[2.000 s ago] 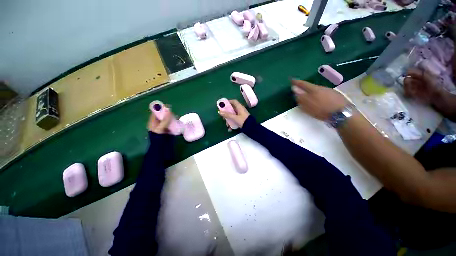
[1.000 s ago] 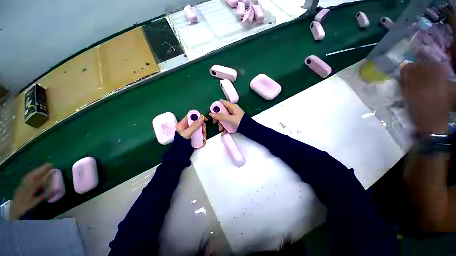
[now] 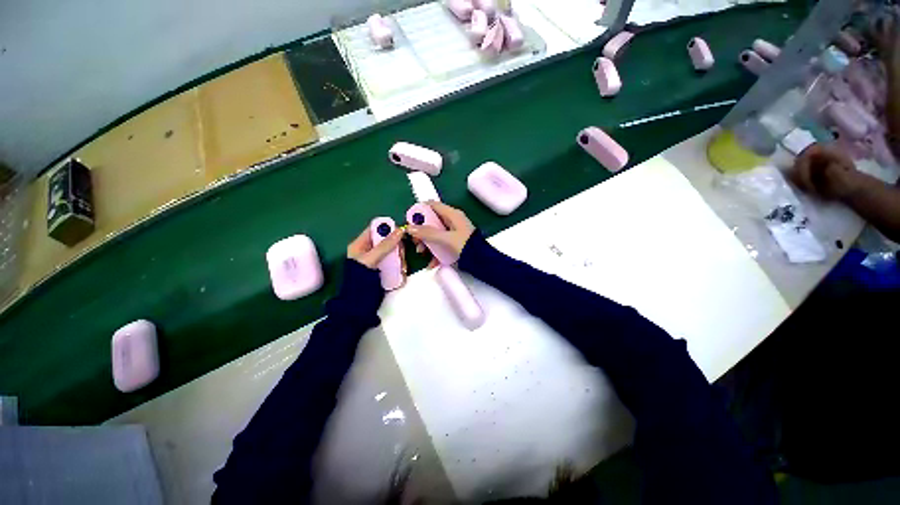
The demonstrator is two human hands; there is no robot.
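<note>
My left hand (image 3: 367, 251) holds a pink housing (image 3: 389, 258) with a dark round spot at its upper end. My right hand (image 3: 446, 233) holds another pink housing (image 3: 426, 223), also with its dark spot up. The two hands are close together over the near edge of the green belt. A tiny yellowish bit (image 3: 404, 229) shows between the fingertips; I cannot tell what it is. A third slim pink housing (image 3: 460, 297) lies on the white sheet (image 3: 513, 365) just below my right hand.
Wider pink units (image 3: 295, 266) and slim housings (image 3: 603, 149) lie on the green belt (image 3: 217, 247). Behind it are a brown board (image 3: 217, 128), a small dark box (image 3: 70, 202) and a blister tray (image 3: 434, 49). At right are another person's hand (image 3: 829, 176) and a parts bag (image 3: 795, 235).
The wider units and housings on the belt have shifted left. My left hand has moved right, beside my right hand. The other person's arm has withdrawn from the belt; another hand at far left has gone.
</note>
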